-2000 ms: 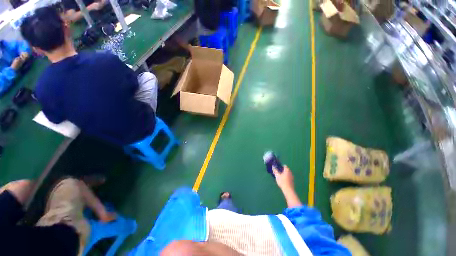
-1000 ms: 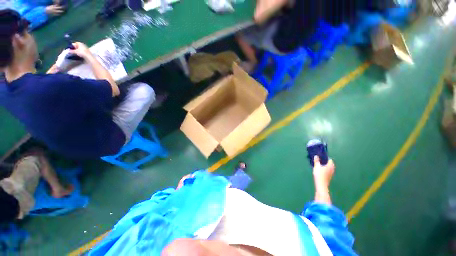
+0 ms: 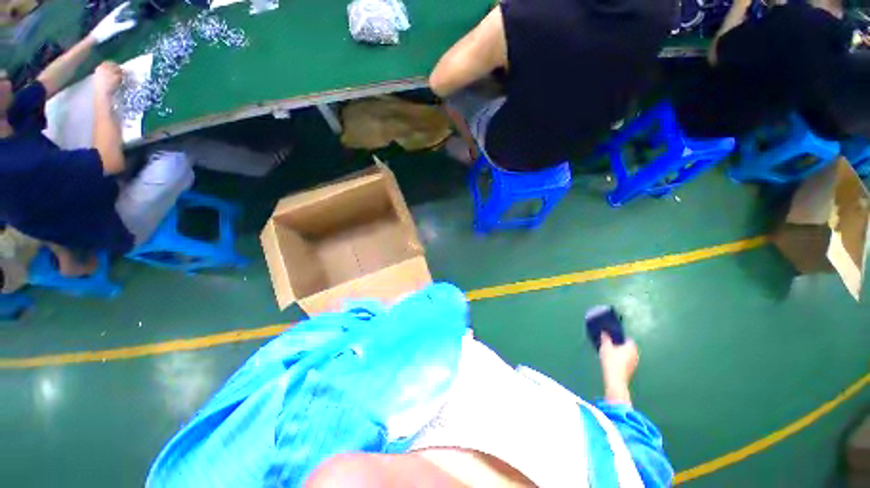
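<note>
My right hand (image 3: 618, 366) is bare and held out over the green floor, right of my body. It grips a small dark handheld object (image 3: 605, 327) with a lighter far end; it is slightly blurred and I cannot tell what it is. My left hand is not visible; the left side of my body shows only the blue sleeve and jacket (image 3: 334, 391).
An open, empty-looking carton (image 3: 348, 243) stands on the floor just ahead. Another open carton (image 3: 811, 229) is at the right. Seated people on blue stools (image 3: 525, 195) line a green bench (image 3: 286, 62) with a clear bag (image 3: 378, 21). Yellow lines (image 3: 620, 271) cross the floor.
The view has turned toward the bench, and the near carton is now closer to my body. The person in black is now nearly straight ahead. My right hand still holds the dark object.
</note>
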